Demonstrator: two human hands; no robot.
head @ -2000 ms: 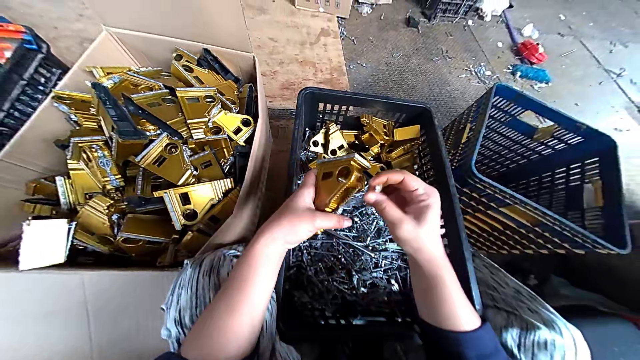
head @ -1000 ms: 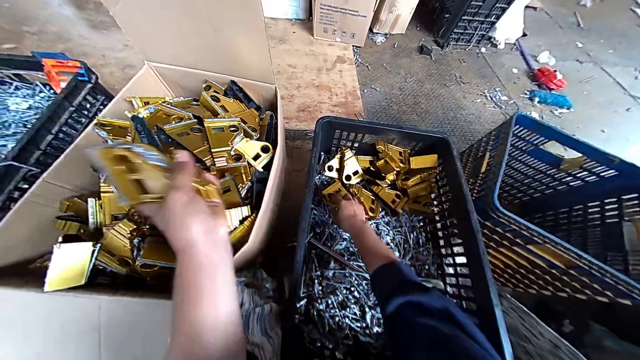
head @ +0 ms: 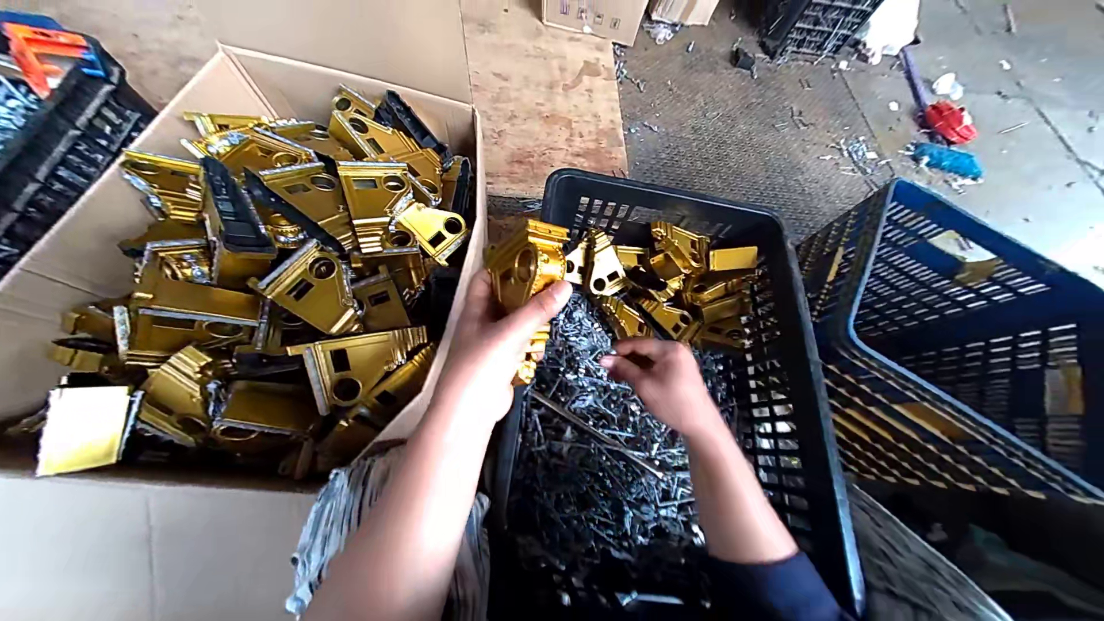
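My left hand grips a gold-coloured housing part with a round hole, above the left rim of a black plastic crate. Over the crate's middle, my right hand has its thumb and fingertips close together; whether something small is between them cannot be told. Beneath both hands lie many small grey metal pieces, and more gold-coloured parts are piled at the crate's far end. An open cardboard box on the left holds a heap of similar gold parts, some with black pieces.
Stacked blue plastic crates stand close on the right. Another black crate with an orange object is at the far left. Beyond lie a plywood sheet, a red item, a blue item and scattered scraps on the floor.
My left hand, over the cardboard box a second ago with a blurred gold part, is now over the black crate's left rim. My right hand has drawn back from the gold parts in that crate.
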